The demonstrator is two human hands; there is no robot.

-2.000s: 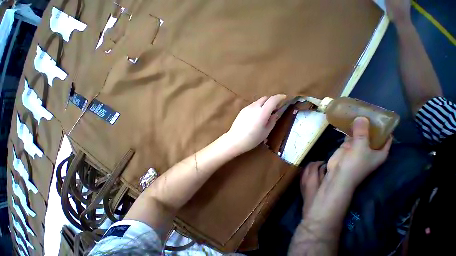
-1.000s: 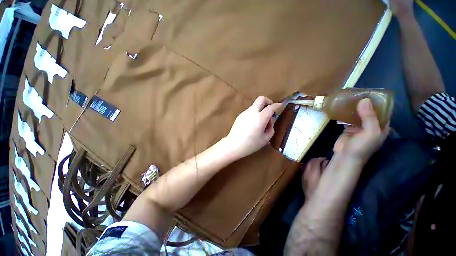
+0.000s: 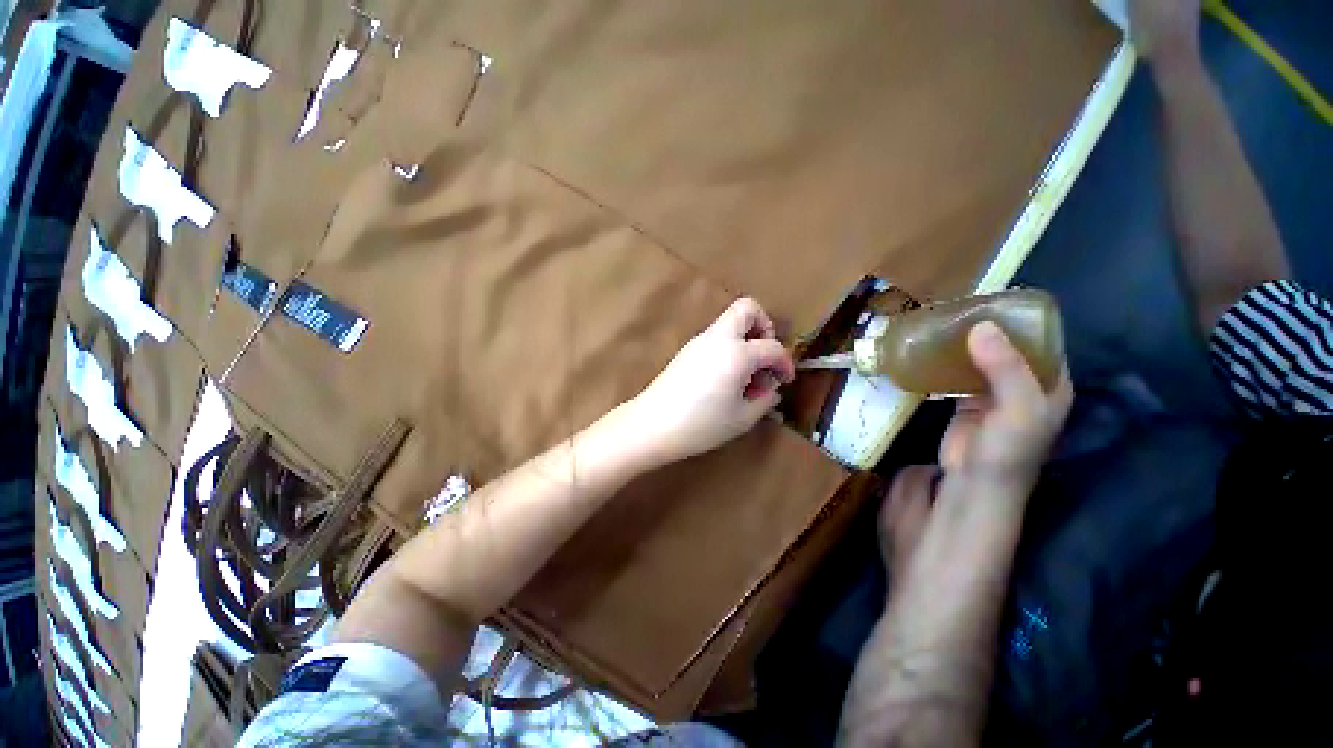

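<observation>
A large tan-brown bag body panel (image 3: pixel 658 132) lies spread in front of me, with a rectangular cut-out (image 3: pixel 866 421) at its near right edge showing pale material. My right hand (image 3: pixel 1009 402) holds the amber glue bottle (image 3: pixel 965 342) on its side, nozzle pointing left. The nozzle tip reaches the fingers of my left hand (image 3: pixel 724 377) at the left side of the cut-out. My left fingers pinch the panel edge there; the pinched part is mostly hidden by them. A narrow dark flap (image 3: pixel 836 322) shows at the cut-out's upper side.
Brown straps (image 3: pixel 278 541) lie looped at lower left, near a shiny film-wrapped lump (image 3: pixel 446 498). White winged pieces (image 3: pixel 124 300) run down the left. Black labels (image 3: pixel 322 317) lie on the panels. Another person's arm with a striped sleeve (image 3: pixel 1279 351) is at the right.
The bottle and my right hand have moved left and slightly down, bringing the nozzle to the cut-out's left side. My left fingers have moved slightly left and down, off the upper flap.
</observation>
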